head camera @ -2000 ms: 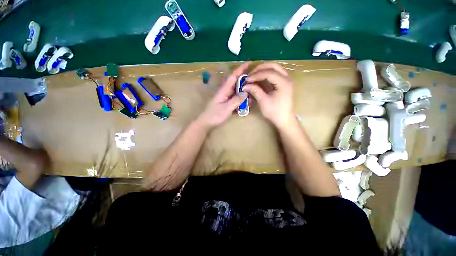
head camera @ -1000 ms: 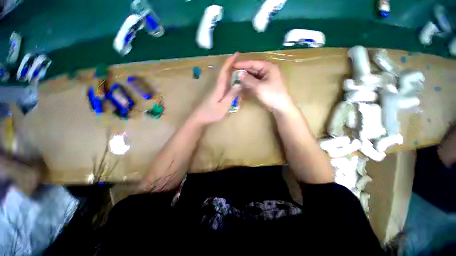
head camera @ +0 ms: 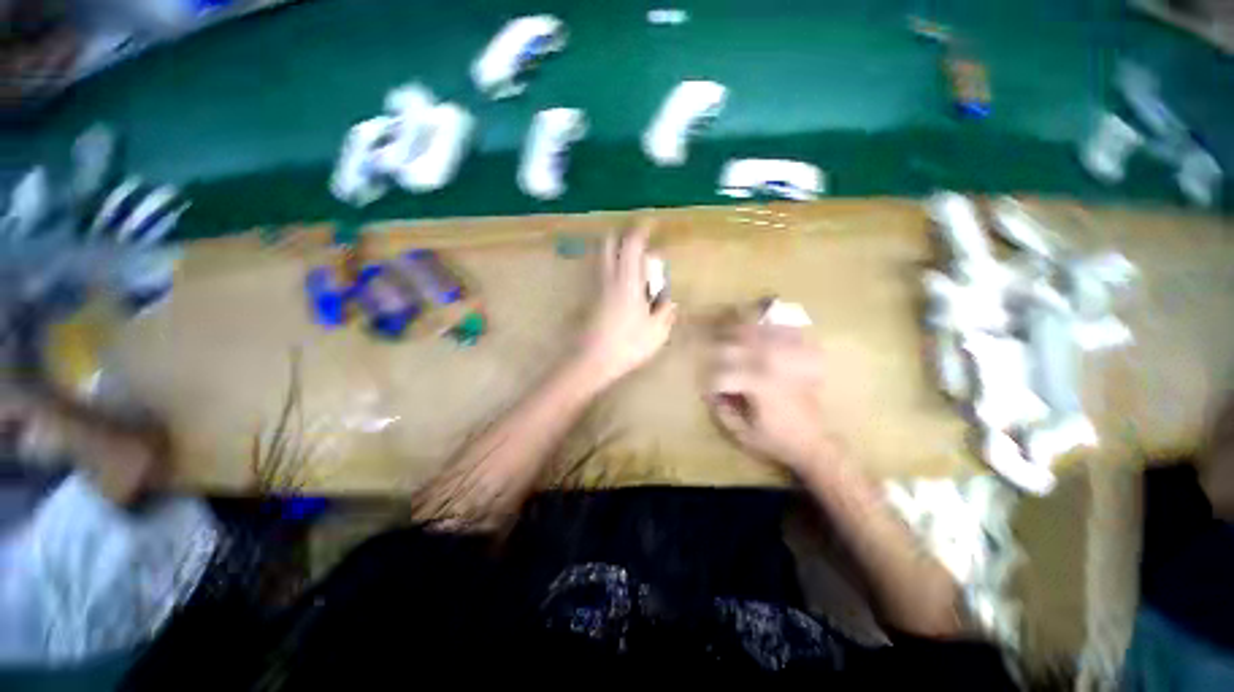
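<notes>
My left hand (head camera: 625,318) is above the cardboard-covered bench, with a white housing (head camera: 656,280) held at its fingers; only a small white part shows. My right hand (head camera: 769,385) is apart from it to the right, blurred, with fingers curled. A small white patch (head camera: 785,314) shows at the far side of the right hand; I cannot tell what it is or whether it is held. Blue batteries (head camera: 393,293) with wires and green boards lie on the bench at left.
White housings (head camera: 1008,352) are heaped on the bench at right, with more in a carton (head camera: 958,534) below. Loaded housings (head camera: 548,152) lie spread on the green belt (head camera: 866,95). A neighbouring person's arm (head camera: 115,446) is at far left. A dark sleeve (head camera: 1184,534) shows at far right.
My hands have moved apart. The right hand has left the housing and moved right and nearer to me; the left still holds the housing. The view has shifted and blurred.
</notes>
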